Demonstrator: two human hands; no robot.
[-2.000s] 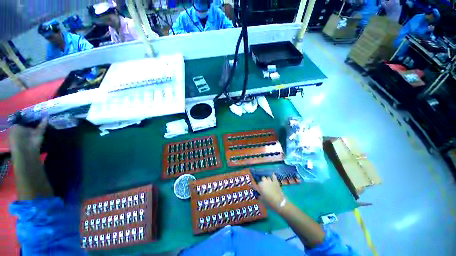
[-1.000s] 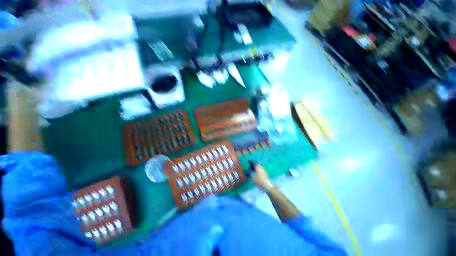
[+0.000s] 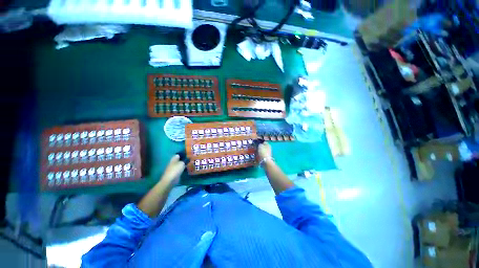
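Observation:
A reddish-brown fixture board [image 3: 222, 155] lies in front of me near the bench's front edge, with three rows of small silver-white parts. My left hand [image 3: 175, 168] grips its lower left side, with black coverings on the fingertips. My right hand [image 3: 263, 151] grips its right side, also with black at the fingertips. The fingers are small and partly hidden at the board's edges. A round pale dish [image 3: 177, 129] of tiny pieces touches or nearly touches the board's upper left corner.
A similar loaded board [image 3: 92, 183] lies left. Behind are a board with dark parts [image 3: 184, 88] and another with thin dark rows [image 3: 256, 104]. A notched dark block [image 3: 276, 130] and clear bags [image 3: 307, 118] lie right. A white box with round black face [image 3: 205, 44] stands behind.
My left hand has come from the far left to the board's left side. My right hand is back at its right edge. The view has turned down, and the board now sits squarer to me.

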